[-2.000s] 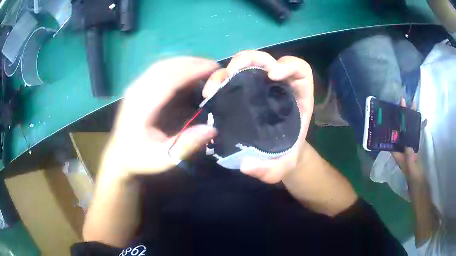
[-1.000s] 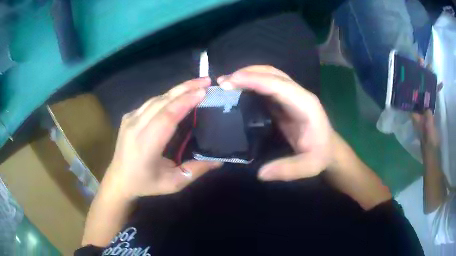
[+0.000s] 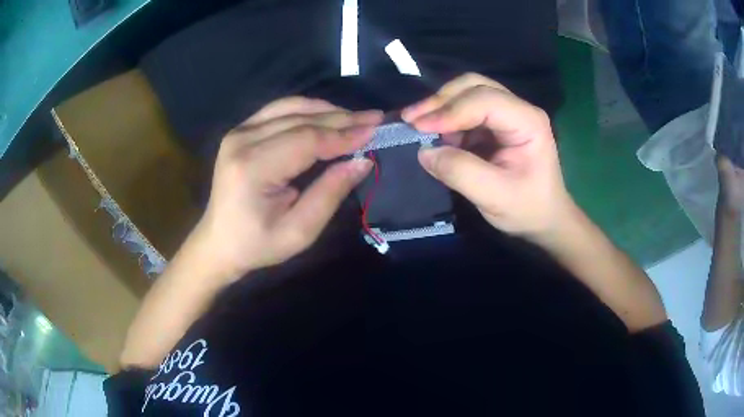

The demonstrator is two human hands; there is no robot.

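Note:
A black head housing (image 3: 405,189) is held over my lap. A ribbed grey-white curved band (image 3: 397,138) lies along its far edge, and a ribbed strip of the same look shows along its near edge. My left hand (image 3: 298,179) pinches the band's left end between thumb and fingers. My right hand (image 3: 489,151) pinches its right end. Red lead wires (image 3: 372,195) run down the housing's left side to a small white connector (image 3: 381,245) at the near left corner. No handle can be made out.
White scraps (image 3: 350,41) lie on my dark-clothed lap. An open cardboard box (image 3: 122,187) with clear plastic stands at the left. The green bench (image 3: 163,15) edge curves across the upper left. Another person's hand and arm (image 3: 722,244), holding a phone, show at the right edge.
The head housing has turned and come down over my lap, away from the bench. Both hands now pinch the far band, and my right hand has closed in from apart. The view has tilted down.

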